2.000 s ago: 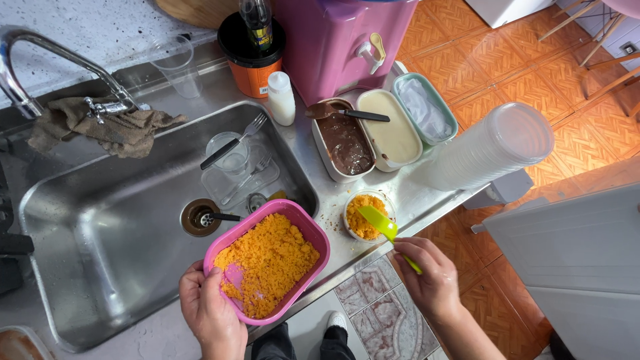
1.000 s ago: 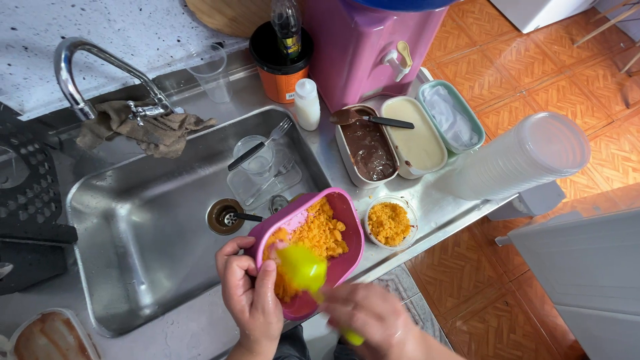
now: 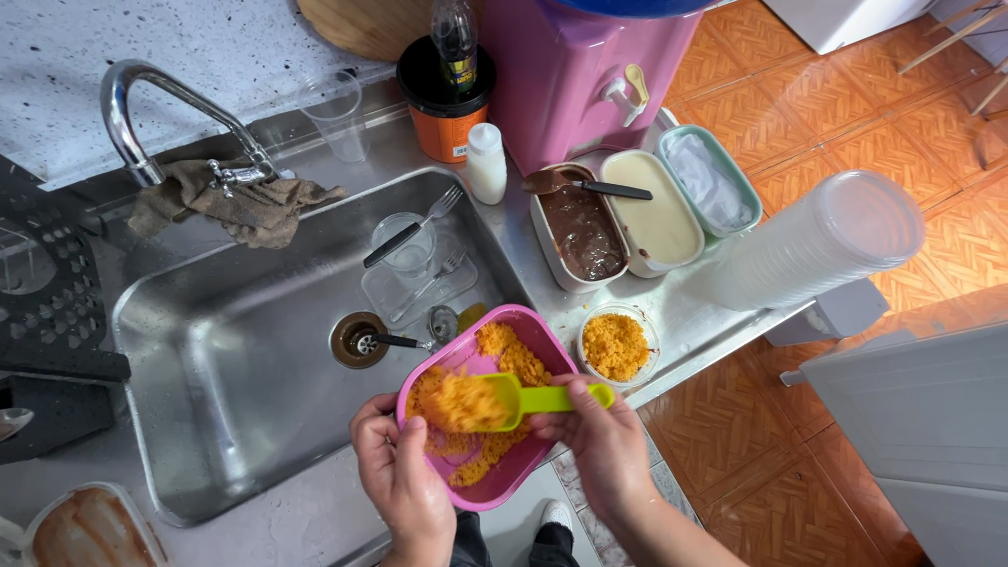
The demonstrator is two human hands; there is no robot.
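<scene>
My left hand (image 3: 405,472) grips the left rim of a pink plastic tub (image 3: 516,482) that holds orange crumbs (image 3: 480,466), with pink bottom showing between them. In my right hand (image 3: 602,441) is the handle of a lime-green scoop (image 3: 547,399), its bowl heaped with crumbs over the tub. Just right of the tub, a round clear plastic container (image 3: 653,346) filled with orange crumbs (image 3: 616,346) stands on the steel counter. Behind it are a tub of chocolate cream (image 3: 579,228) with a dark-handled spoon (image 3: 614,189) lying across, and a tub of pale cream (image 3: 657,213).
A steel sink (image 3: 236,378) holds forks, a plastic cup (image 3: 403,244) and a lid. Stacked clear containers (image 3: 811,236) lean at right beside a green-rimmed tub (image 3: 709,181). A white squeeze bottle (image 3: 487,164), an orange bucket (image 3: 445,126) and a pink dispenser (image 3: 575,79) stand behind.
Two seconds ago the scoop was over the round container; now it is over the pink tub, loaded with crumbs. More of the tub's bottom shows than before.
</scene>
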